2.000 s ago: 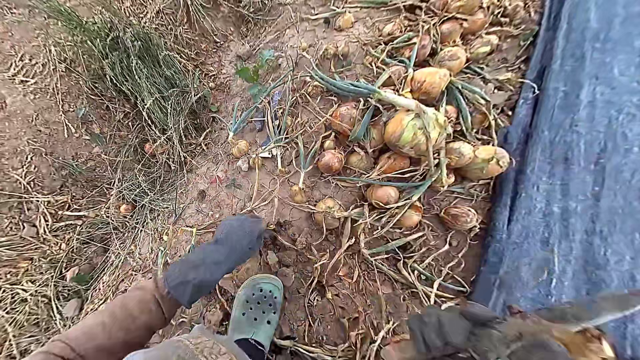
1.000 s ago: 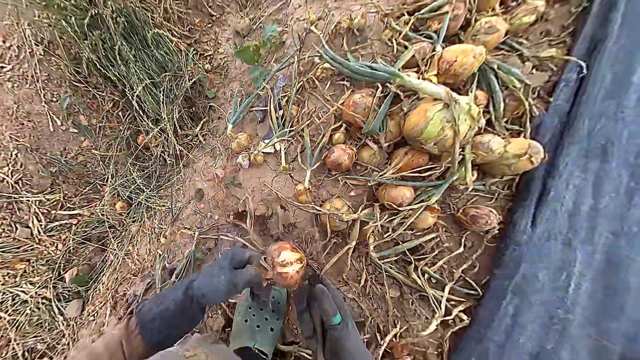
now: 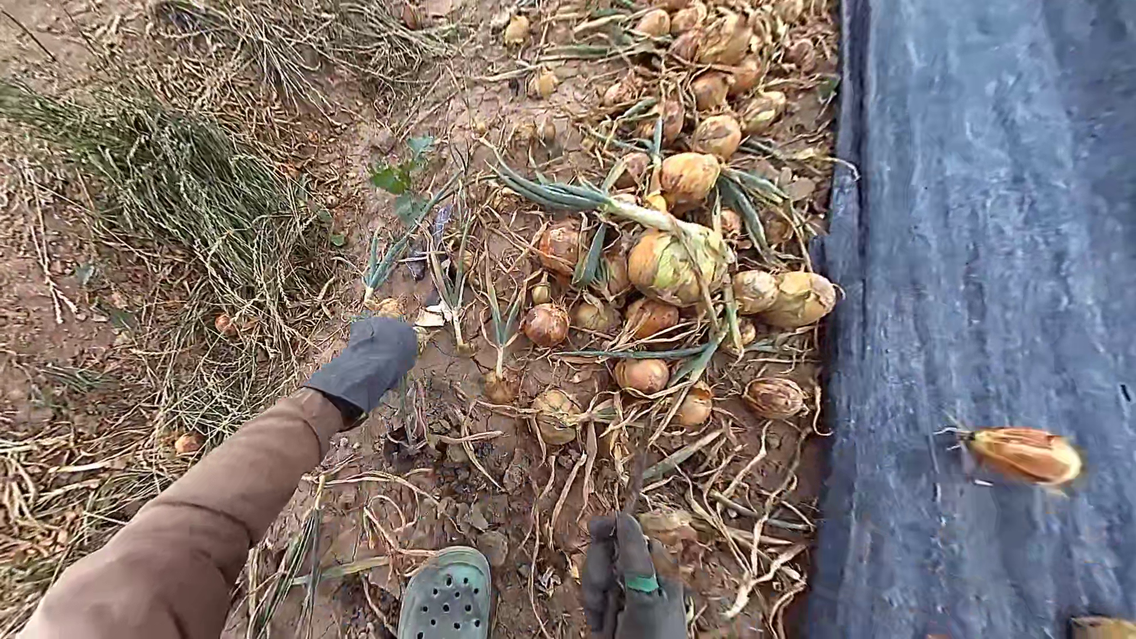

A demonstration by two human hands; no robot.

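My left hand (image 3: 368,364), in a dark grey glove, reaches down to the soil beside a small onion (image 3: 386,309) and pale onion scraps; its fingertips are hidden. My right hand (image 3: 630,577), gloved too, is closed around a slim bladed tool (image 3: 636,479) whose thin dark blade points away from me. Several yellow-brown onions lie beyond it with dry roots and leaves, among them a large pale one (image 3: 679,266) with a green stalk and a reddish one (image 3: 546,325). A blurred onion (image 3: 1025,455) is over the dark sheet, seemingly in motion.
A dark blue woven ground sheet (image 3: 967,266) runs along the right side. Part of another onion (image 3: 1100,628) shows at its lower edge. My green clog (image 3: 446,595) stands on the soil. Dry grass (image 3: 195,191) covers ground at the left.
One second ago both hands were together at an onion above the clog. My left hand has since moved forward, my right hand to the right, and a blurred onion has appeared over the sheet.
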